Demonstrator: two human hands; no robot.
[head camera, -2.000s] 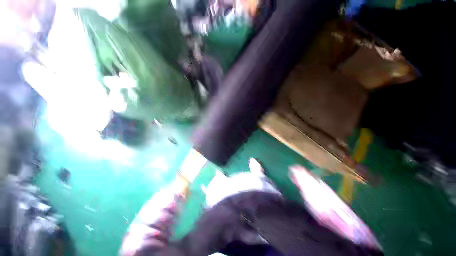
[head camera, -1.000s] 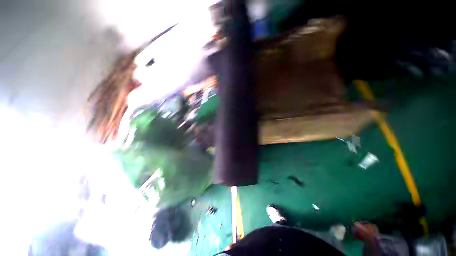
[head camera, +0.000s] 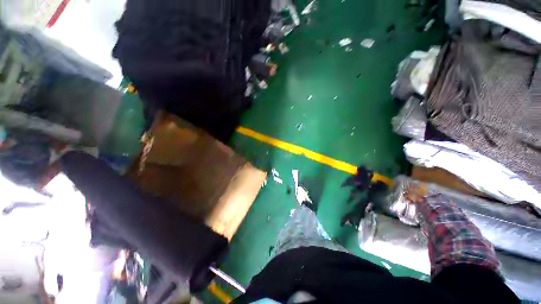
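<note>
A dark fabric roll [head camera: 139, 217] lies slanting across the lower left, over one side of an open cardboard box [head camera: 184, 169]. A thin pale rod [head camera: 228, 278] sticks out of its near end and runs behind my dark clothing. My left hand is not visible. My right hand [head camera: 415, 193], below a red plaid sleeve, is at the lower right by the end of a plastic-wrapped roll [head camera: 394, 240]. It is small and blurred, and its grip cannot be told.
Black cloth [head camera: 193, 53] hangs down to the floor beyond the box. Wrapped rolls and folded brown textured cloth [head camera: 489, 89] are stacked at the right. A yellow line [head camera: 296, 149] crosses the green floor with scraps. A blurred person [head camera: 26, 157] is at the left edge.
The view has swung right. The roll and box now lie further left, and the stacked rolls and my right plaid sleeve have come into clear view.
</note>
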